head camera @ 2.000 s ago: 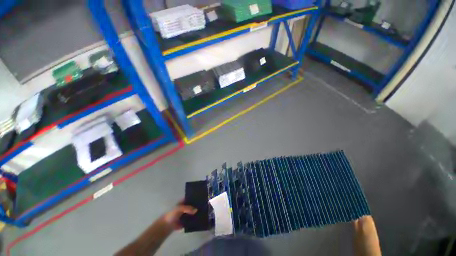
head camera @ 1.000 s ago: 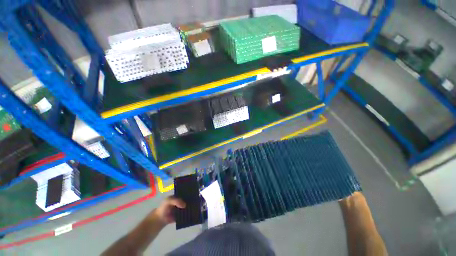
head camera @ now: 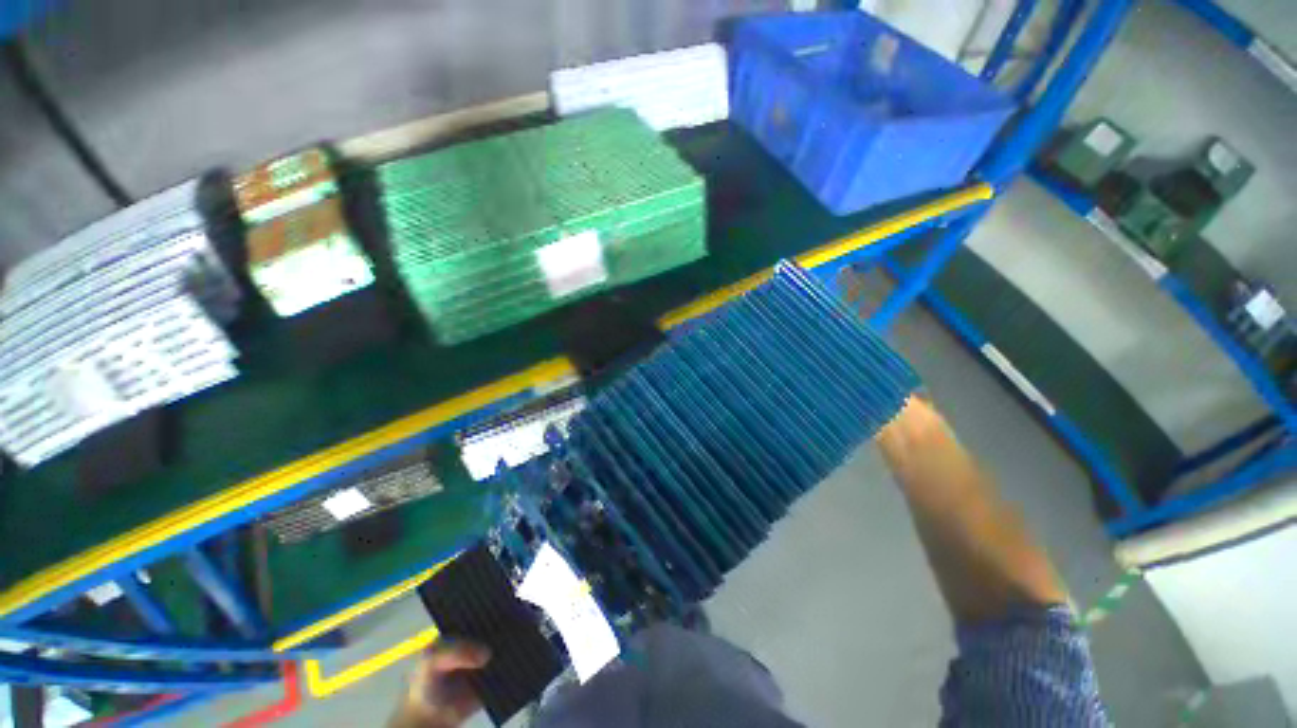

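A long batch of dark blue circuit boards (head camera: 740,413) stands in close rows between my hands, tilted up to the right. A white paper label (head camera: 572,612) lies on its left end, beside a black ribbed end piece (head camera: 488,633). My left hand (head camera: 452,680) grips this black piece at the lower left, partly cut off by the bottom edge. My right hand (head camera: 910,415) holds the far right end; its fingers are mostly hidden by the boards. The batch's upper right corner overlaps the yellow shelf edge (head camera: 910,223) in view.
On the green-matted shelf stand white PCB panels (head camera: 107,320), a small brown and white batch (head camera: 302,235), a green board batch (head camera: 548,213) and a blue plastic bin (head camera: 868,107). A lower shelf holds more batches (head camera: 356,501). Another blue-framed shelf (head camera: 1060,398) stands at the right.
The shelf with the green batch and blue bin is now nearer and larger in view. The held boards have tilted, with the right end raised. Both hands keep their hold.
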